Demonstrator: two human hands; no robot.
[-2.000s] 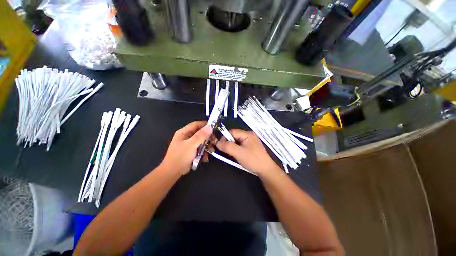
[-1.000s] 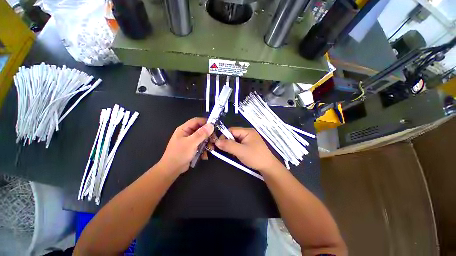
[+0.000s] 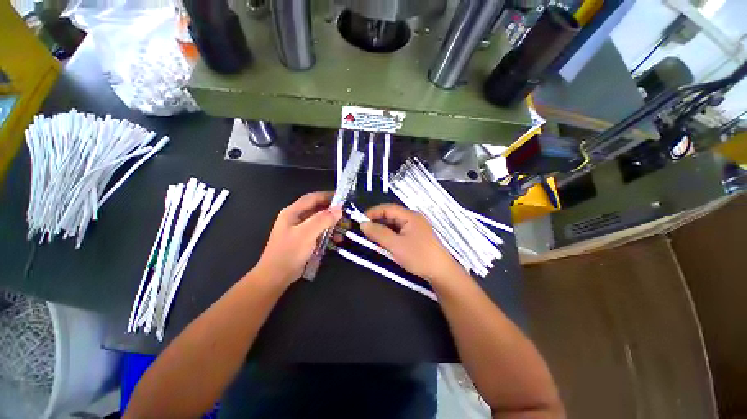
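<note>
My left hand (image 3: 301,233) holds a narrow silver-grey metal loading bar (image 3: 348,178), tilted with its top end away from me, over the black bench. My right hand (image 3: 403,239) pinches the end of a white cord (image 3: 358,215) close to the bar's right side. Another white cord (image 3: 389,272) runs from the bar down to the right below my right hand, and part of one more shows between them. The fingertips hide the cord ends at the bar. A loose bundle of white cords (image 3: 450,217) lies just right of my right hand.
The green upper platen (image 3: 278,106) stands ahead, with several white cords (image 3: 387,162) sticking out below its label. A smaller cord bundle (image 3: 174,254) and a big fanned pile (image 3: 78,172) lie left. Also visible are a clear bag (image 3: 151,78), scrap tub (image 3: 74,360) and cardboard box (image 3: 606,327).
The bar has shifted slightly left and towards me. A second cord now shows running from the bar under my right hand, and my right fingers hold a cord end nearer the bar.
</note>
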